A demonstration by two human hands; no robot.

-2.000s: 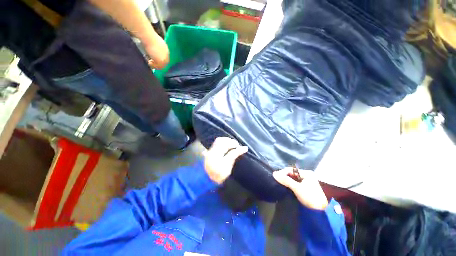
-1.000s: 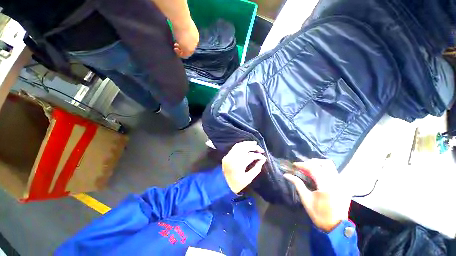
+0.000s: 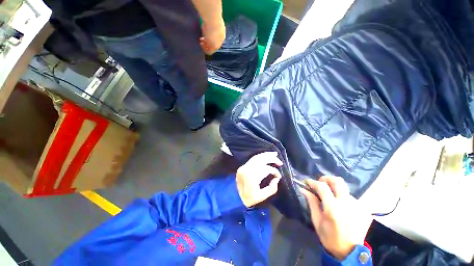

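Note:
A dark shiny backpack panel (image 3: 332, 119) with stitched pockets lies over the edge of the white table, its near edge hanging toward me. My left hand (image 3: 259, 179) pinches the raised seam edge of the panel with thumb and finger. My right hand (image 3: 335, 213) holds small thread snips (image 3: 301, 184), their thin metal tip pointing left at the seam, just right of my left fingers. Most of the snips is hidden in the hand. I cannot make out a loose thread.
A person (image 3: 171, 57) stands at the upper left beside a green crate (image 3: 270, 36) holding dark pieces (image 3: 236, 54). A carton with red tape (image 3: 99, 150) is on the floor at left. More dark bag bodies (image 3: 452, 62) are heaped at upper right on the white table (image 3: 416, 195).
The near panel edge is now folded up and the seam shows. My right hand has turned, and the snips' tip now points at the seam. The view has shifted left.

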